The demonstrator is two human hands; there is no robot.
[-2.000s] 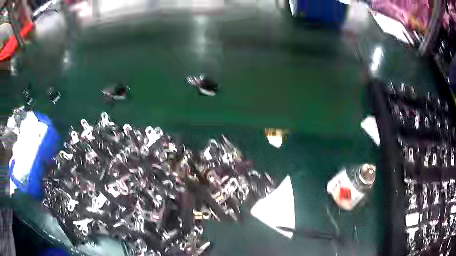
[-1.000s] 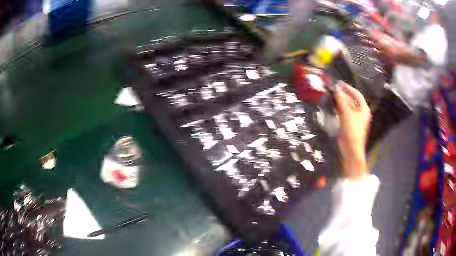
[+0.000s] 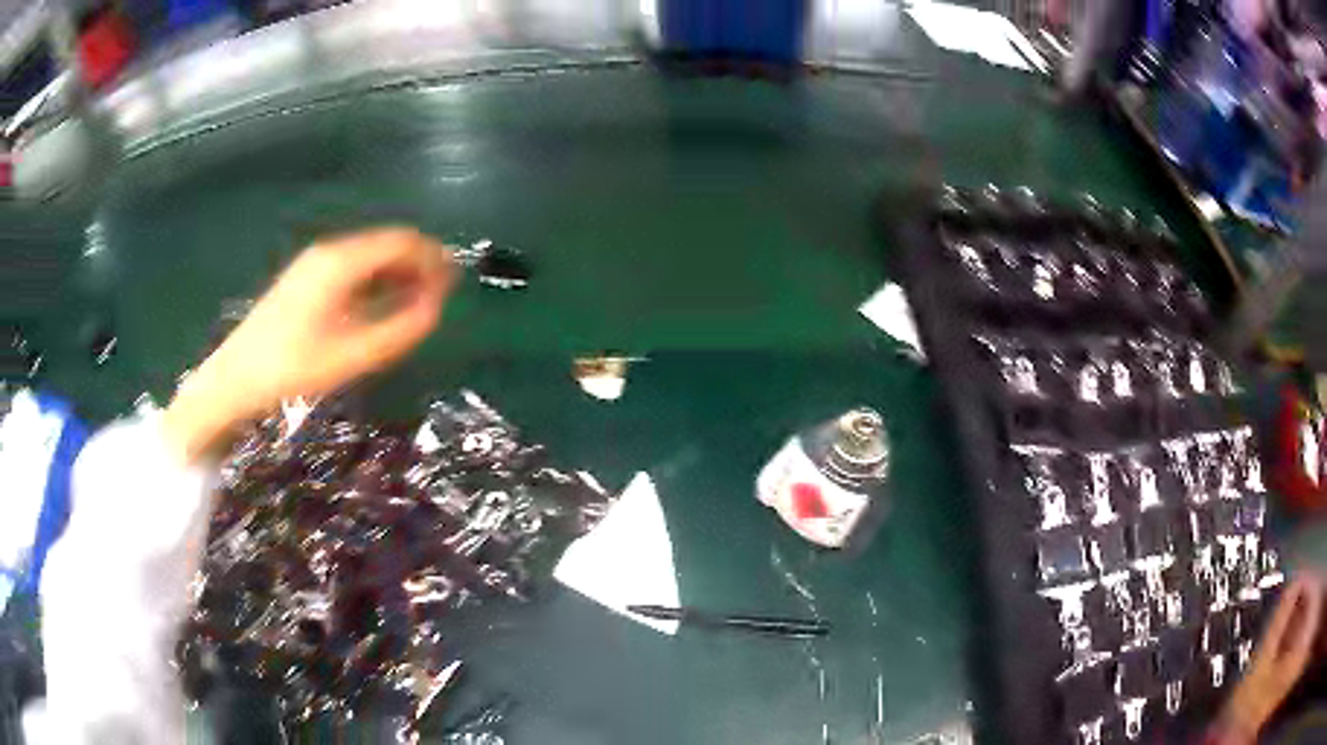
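My left hand (image 3: 332, 309), blurred, reaches over the green belt with fingers curled. Its fingertips are beside a small dark unit (image 3: 504, 265) with a silver clip; I cannot tell whether they touch or grip it. Below is a large heap of spring clips (image 3: 342, 560). My right hand (image 3: 1281, 655) is at the right edge, partly cut off and blurred, by the right side of the black foam tray (image 3: 968, 510). The tray holds rows of clipped units. Whether my right hand holds anything cannot be seen.
A white wipe (image 3: 629, 553) lies right of the heap, with a dark thin rod (image 3: 750, 623) touching it. A solvent bottle (image 3: 827, 477) stands left of the tray. A tan-and-white scrap (image 3: 601, 376) and white piece (image 3: 891, 315) lie beyond. A blue bin (image 3: 66, 473) is left.
The view has swung back left from the tray. My left hand has come in over the belt. The hand seen beyond the tray's far right side a second ago is no longer there.
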